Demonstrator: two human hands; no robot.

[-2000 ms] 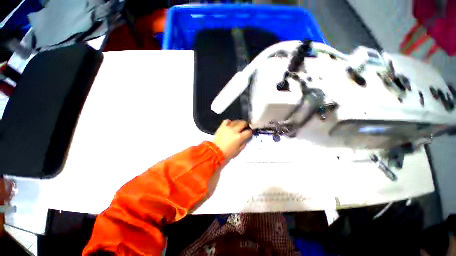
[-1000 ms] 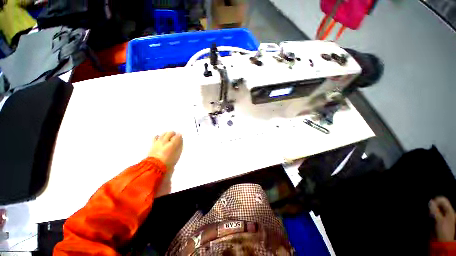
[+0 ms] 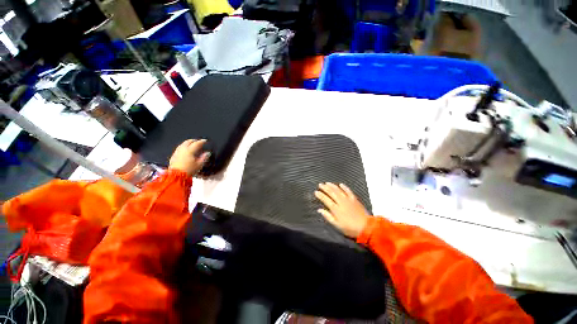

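Observation:
A black mesh panel (image 3: pixel 297 168) with rounded corners lies on the white table in front of me, its lower part hanging over the front edge toward my lap. My right hand (image 3: pixel 341 207) rests on its right side with fingers spread. A thick black padded piece or panel stack (image 3: pixel 209 114) lies on the table at the left. My left hand (image 3: pixel 188 157) touches its lower front corner; whether it grips it I cannot tell. A smooth black piece (image 3: pixel 285 266) covers the lap area below the mesh panel.
The white sewing machine (image 3: pixel 468 136) stands at the right, with a metal tool (image 3: pixel 566 247) on its bed. A blue plastic crate (image 3: pixel 405 76) is behind the table. Grey fabric pieces (image 3: pixel 234 44) lie at the back left. Thread cones (image 3: pixel 169 92) and orange cloth (image 3: pixel 60 215) are at the left.
The view has swung left. The mesh panel now lies on the table under my right hand, which was at the black pile. My left hand has moved from bare table to the padded piece.

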